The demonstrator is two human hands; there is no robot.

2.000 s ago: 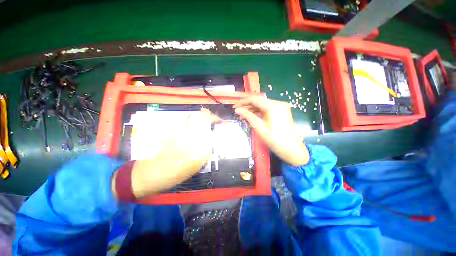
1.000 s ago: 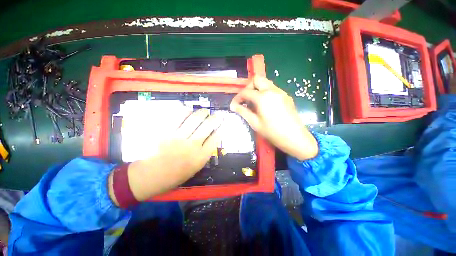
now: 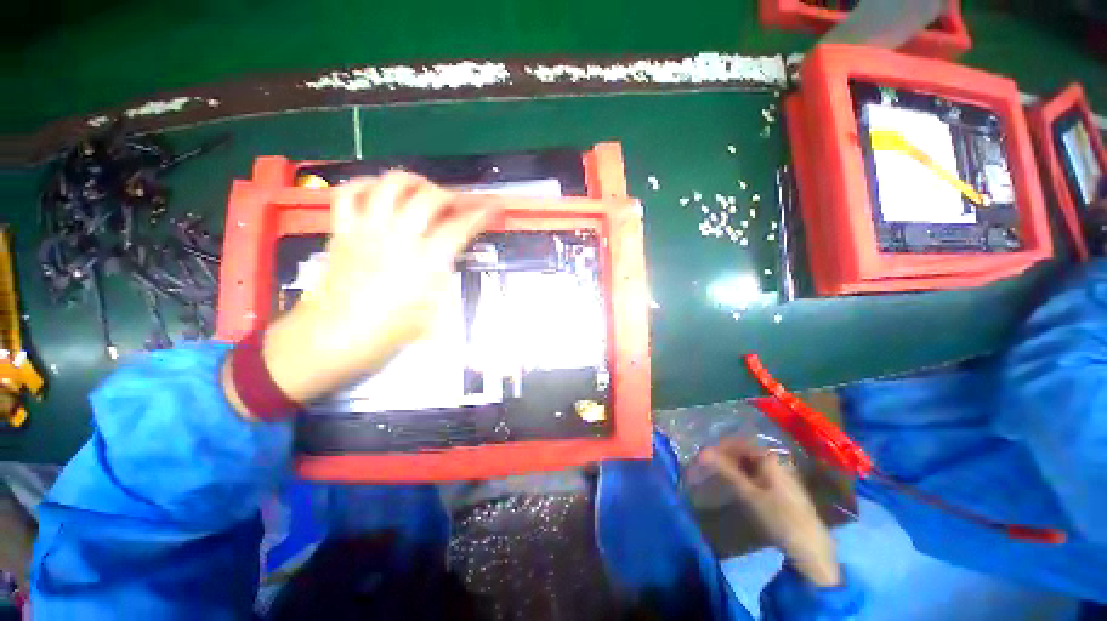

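Note:
An open-backed tablet unit (image 3: 546, 394) lies in a red foam tray (image 3: 461, 466) in front of me, stacked over another tray with a dark unit showing at its far side. Its large white area glares. My left hand (image 3: 389, 273), with a dark red wrist band (image 3: 255, 379), is over the tablet's upper left, its fingers at the tray's far bar; whether it holds anything is hidden. My right hand (image 3: 765, 485) is off the bench, below its near edge at the right, fingers curled and blurred; I cannot tell if it holds something.
Tangled black wired parts (image 3: 103, 231) lie at the left, with orange flex cables (image 3: 15, 328) at the far left. Cream scraps (image 3: 722, 218) are scattered right of the tray. Another tray (image 3: 826, 182) holds a tablet. A red tool or cord bundle (image 3: 813, 425) crosses the right bench edge beside a coworker's blue sleeve (image 3: 1068, 352).
My right hand has left the tablet and moved down past the bench edge. My left hand has moved up to the tray's far bar. The red bundle now shows fully at the right edge.

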